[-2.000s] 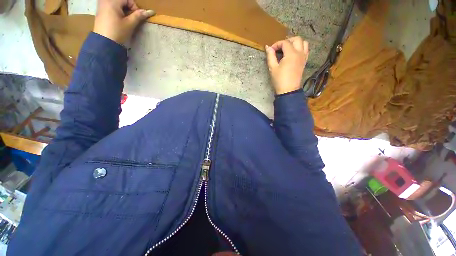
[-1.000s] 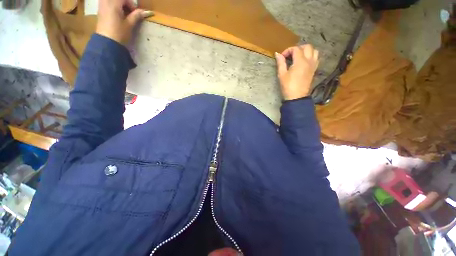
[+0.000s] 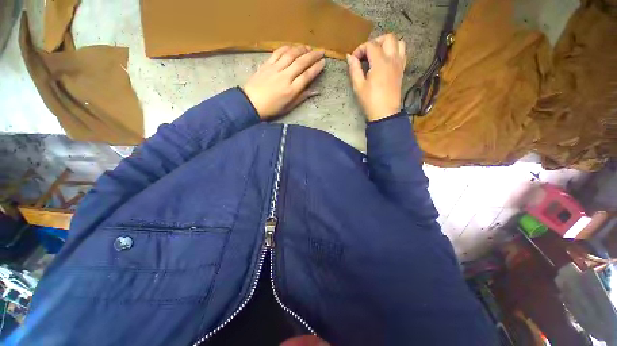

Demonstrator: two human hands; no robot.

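A tan-brown leather panel (image 3: 237, 23) lies flat at the top centre, with a narrow folded edge along its near side. My left hand (image 3: 287, 78) lies flat with its fingertips on the folded edge, right of the panel's middle; it does not grip it. My right hand (image 3: 380, 74) pinches the right end of the folded edge between thumb and finger. The black looped handles of the shears (image 3: 425, 91) lie just right of my right hand.
Worn grey table cover (image 3: 196, 88) under the panel. Cut brown pieces (image 3: 98, 84) lie at left. A crumpled leather pile (image 3: 494, 101) lies at right. Beyond the table edge are a pink plastic item (image 3: 558, 211) and wooden frames at lower left.
My left hand has let go of the panel's left end and moved right along the folded edge, close to my right hand. My right hand still pinches the right end.
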